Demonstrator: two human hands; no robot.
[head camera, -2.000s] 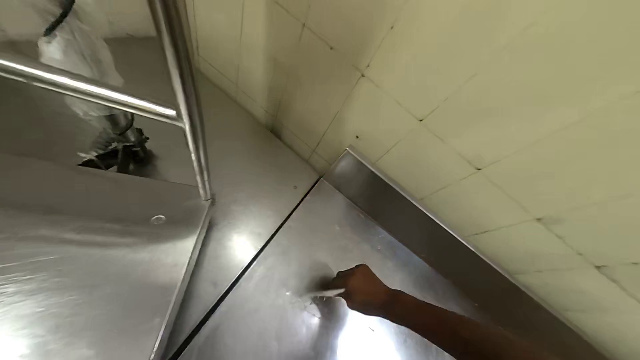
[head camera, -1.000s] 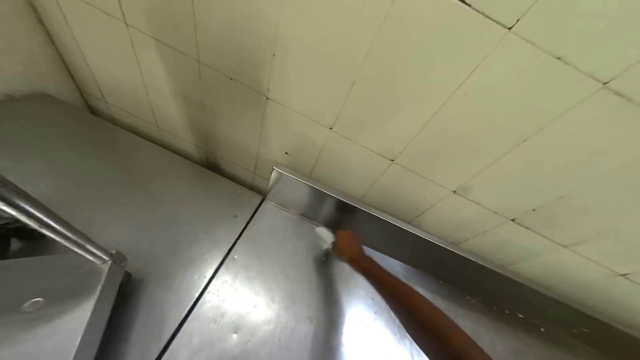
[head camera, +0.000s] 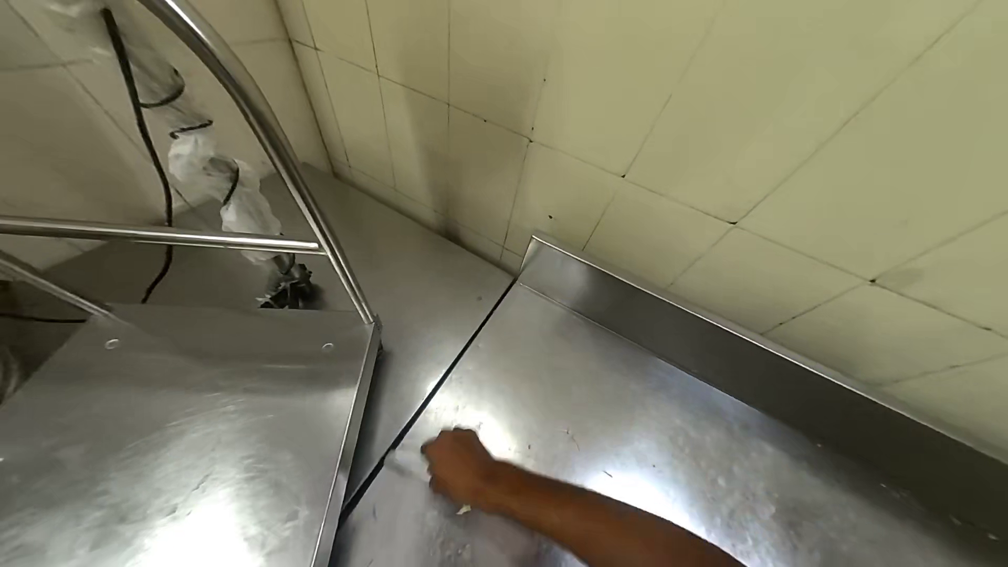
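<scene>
My right hand (head camera: 458, 466) is closed on a blurred, pale thing (head camera: 408, 462), perhaps a cloth or scraper, low over the stainless steel table (head camera: 551, 378). The thing lies between my fingers and the dark gap (head camera: 425, 398) at the table's left edge. Small scraps (head camera: 464, 510) and bits of debris are scattered on the steel around my hand and forearm. My left hand is outside the view.
A steel cart with a tubular handle (head camera: 291, 169) stands at the left. Behind it, a plastic-wrapped device with a black cable (head camera: 142, 126) rests on another steel surface. A raised steel backsplash (head camera: 709, 346) runs along the tiled wall (head camera: 787, 157).
My right hand has moved from beside the backsplash toward the table's left edge, still holding the pale thing. The view has swung left since one second ago, showing the cart again.
</scene>
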